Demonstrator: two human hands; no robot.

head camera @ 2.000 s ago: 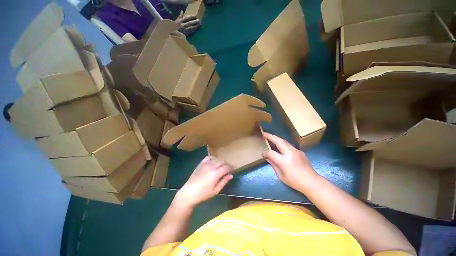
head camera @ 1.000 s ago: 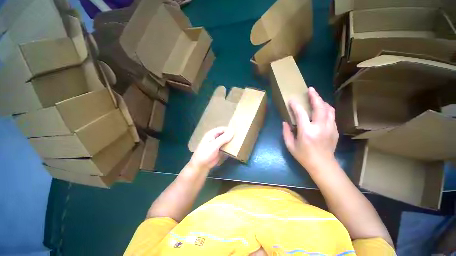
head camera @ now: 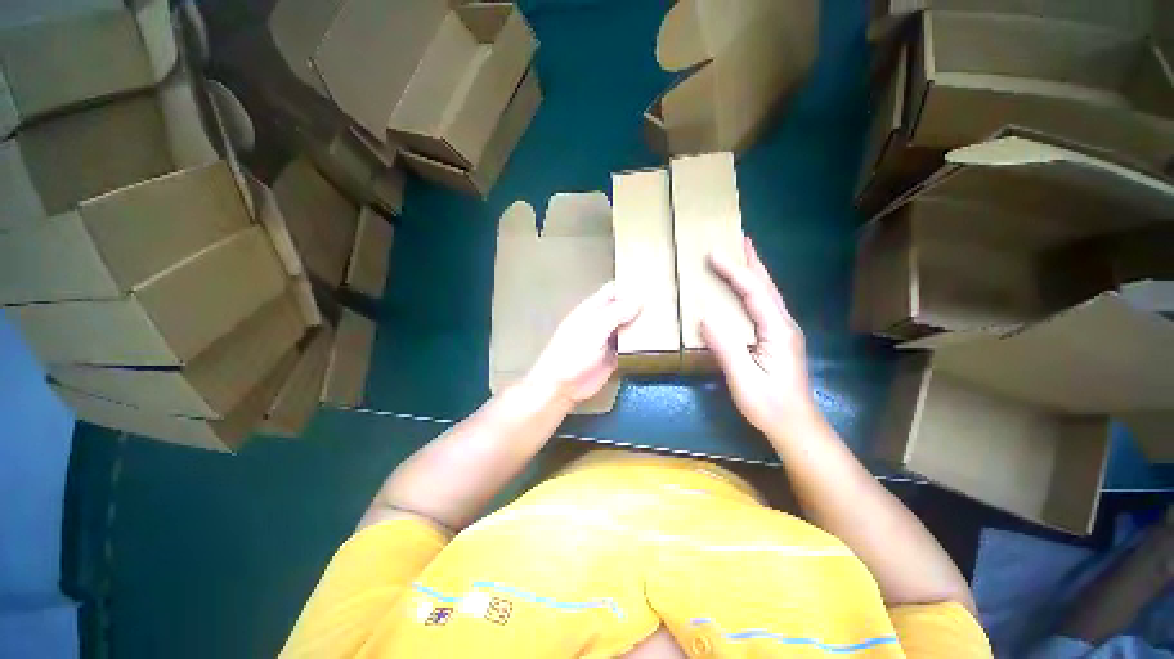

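An open mailer box (head camera: 645, 245) stands on its side in front of me, its lid (head camera: 551, 290) spread out to the left with rounded tabs. A closed box (head camera: 708, 238), a plain long brown block, stands against its right side, the two long faces side by side. My left hand (head camera: 590, 345) holds the near left part of the open box, over the lid's edge. My right hand (head camera: 757, 332) grips the closed box at its near right part, fingers on its top face.
A tall leaning stack of boxes (head camera: 193, 296) stands at the left. More open boxes (head camera: 470, 97) lie at the upper left. One open box (head camera: 747, 77) stands beyond my hands. Waiting boxes (head camera: 1011, 431) crowd the right, down to the table's metal edge (head camera: 515, 431).
The open box was turned so its wall faces up, and its lid points left. My right hand took hold of the closed box and brought it left against the open box. The view shifted.
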